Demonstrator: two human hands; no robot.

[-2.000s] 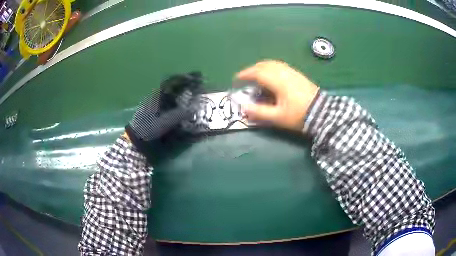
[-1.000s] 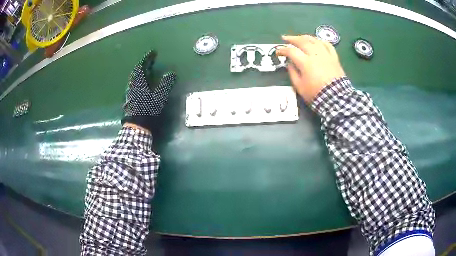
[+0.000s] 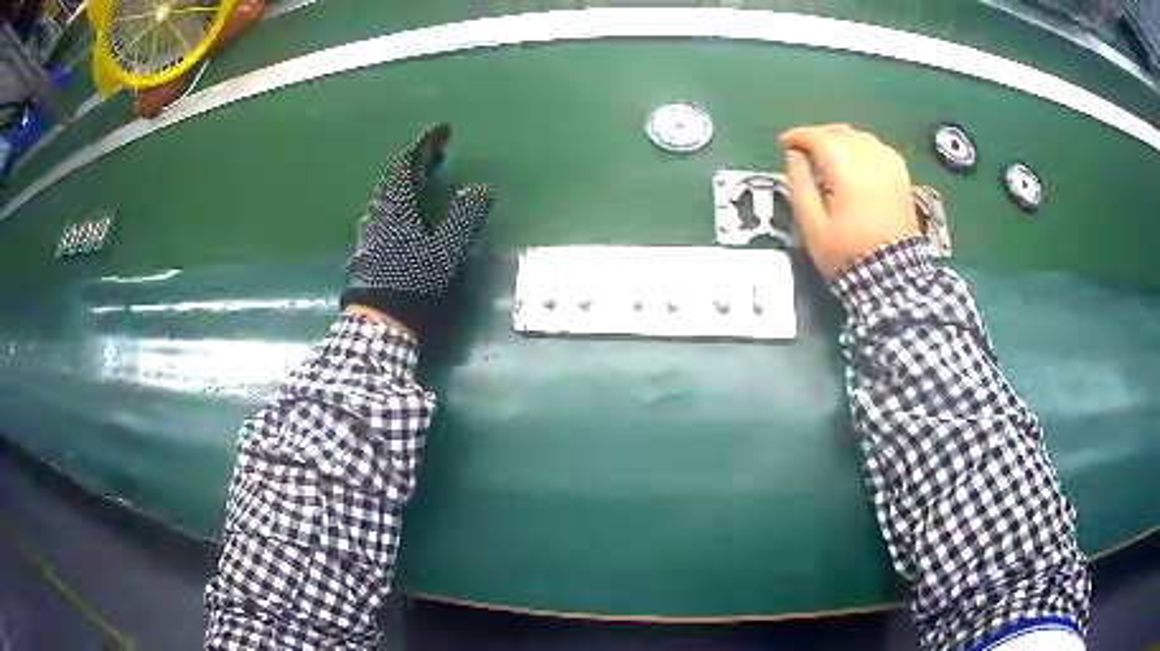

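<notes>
The pale jig [image 3: 655, 295] lies in front of me on the belt, its small pegs bare. Just beyond its right end, an openwork frame plate [image 3: 738, 210] lies on the belt. My bare right hand [image 3: 852, 191] is over the frame plate's middle, with curled fingers, and hides that part. Whether it grips anything is hidden. My left hand [image 3: 420, 235], in a black dotted glove, is open and empty left of the jig. A round disc [image 3: 679, 127] lies beyond the jig. Two more discs [image 3: 954, 146] lie right of my right hand.
A whitish guide strip [image 3: 573, 28] runs along the belt's far side. A yellow round fan [image 3: 159, 38] stands at the upper left. A small cluster of metal pieces [image 3: 85, 234] lies on the green belt [image 3: 636, 483] at the far left.
The jig came into view, uncovered by both hands. The frame plate and discs have moved right across the belt. My right hand moved right; my left hand came off the work and opened.
</notes>
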